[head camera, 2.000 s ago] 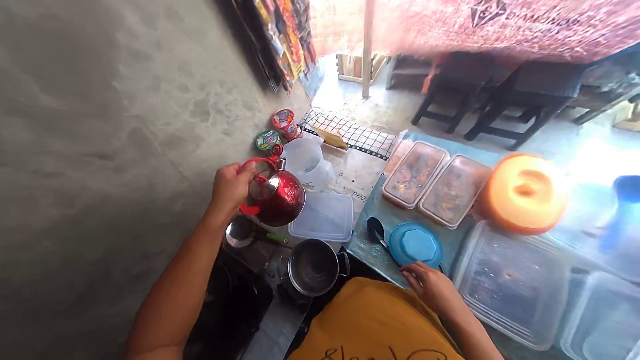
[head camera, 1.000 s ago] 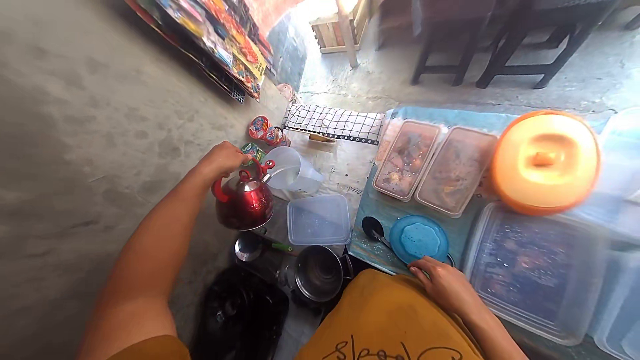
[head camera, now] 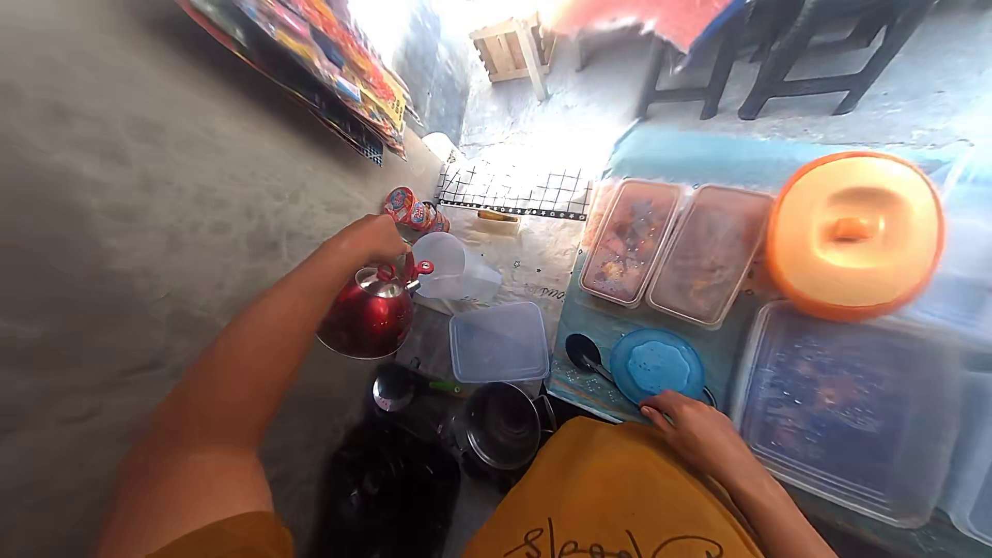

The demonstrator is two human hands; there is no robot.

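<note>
My left hand [head camera: 377,239] grips the handle of a red metal kettle [head camera: 368,319], its spout toward a translucent plastic pitcher [head camera: 457,270]. At the edge of a blue plastic lid or plate [head camera: 657,364] rests my right hand [head camera: 678,418], fingers bent; whether it grips the edge is unclear. A black ladle [head camera: 583,350] lies just left of the blue piece. Below the pitcher is a clear, square plastic lid or container [head camera: 500,342]. An empty-looking metal pot [head camera: 500,426] stands nearer my body, with a small pan [head camera: 394,387] with a green-tipped handle beside it.
Two lidded food containers [head camera: 629,242], an orange-lidded container [head camera: 856,235] and a large clear container [head camera: 849,411] cover the right table. Red printed cups [head camera: 400,204] stand near the wall. Hanging packets [head camera: 333,70] are at upper left, a black object [head camera: 387,488] below, dark stools [head camera: 806,62] beyond.
The kettle in my left hand has moved from beside the pitcher, farther to the left of it and toward the wall. My right hand stays by the blue piece. The view has shifted.
</note>
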